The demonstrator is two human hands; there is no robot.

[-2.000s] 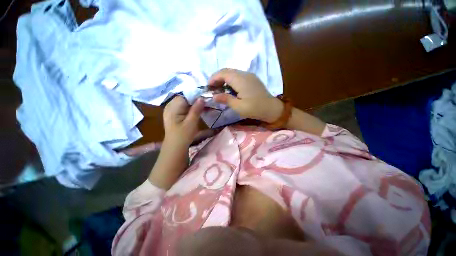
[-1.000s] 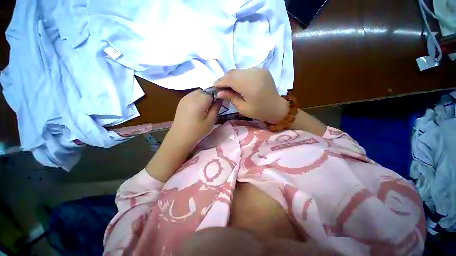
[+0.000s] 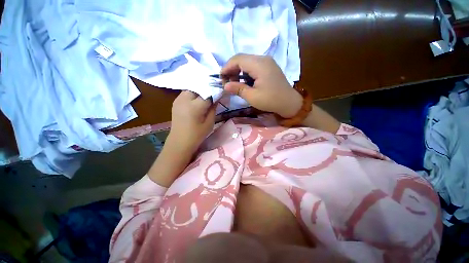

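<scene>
A white shirt (image 3: 169, 36) lies spread over the table, and its near edge reaches my hands. My left hand (image 3: 193, 113) pinches the cloth edge, with a small dark bit showing at the fingertips. My right hand (image 3: 259, 85) is just to the right and holds dark thread snips (image 3: 246, 78), whose blades point left, close above the cloth. Most of the snips is hidden in the palm. Whether the blades touch the cloth cannot be told.
More white garments (image 3: 67, 149) hang over the near table edge at left. A brown table (image 3: 360, 56) bears a white cord with a tag (image 3: 440, 47) at right and a dark flat object at the top. A blue bin (image 3: 388, 123) stands beside white garments (image 3: 447, 149).
My hands have drawn apart from their touching position. The snips now show in my right hand, and the cloth edge is raised near my left hand. The view has shifted slightly.
</scene>
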